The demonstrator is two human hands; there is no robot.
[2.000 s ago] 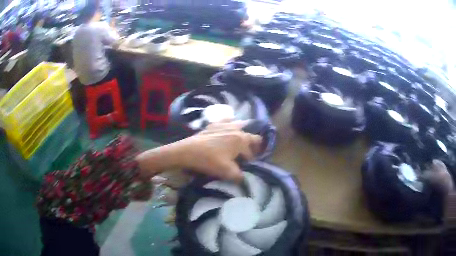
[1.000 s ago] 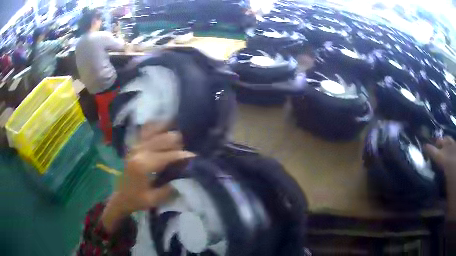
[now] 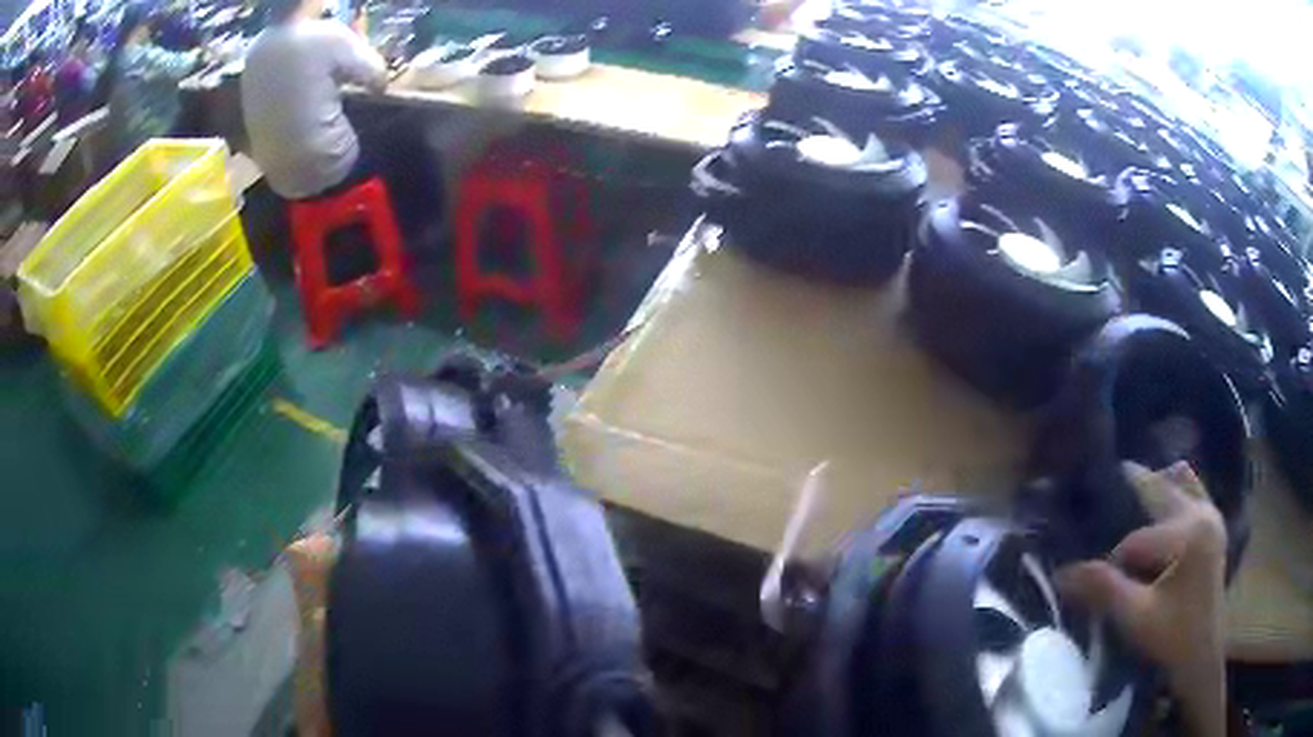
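A black appliance housing is tilted on its side at the lower left, off the bench. My left hand is at its left edge, mostly hidden behind it; the fingers hold its far side. A second black housing with a white fan-like centre is tilted in front of the bench edge at the lower right. My right hand has curled fingers at its upper right rim, overlapping another dark round housing behind, which is tilted with its hollow side showing. A pale strip sticks up beside the second housing.
Many black housings with white centres stand in rows on the cardboard-covered bench. Yellow crate sits on green crates at left. Red stools stand on the green floor. A person sits at a far bench.
The two near housings have moved apart and turned, one now showing its plain black side. My left hand has gone behind its housing. My right hand has moved left and down. The view has shifted.
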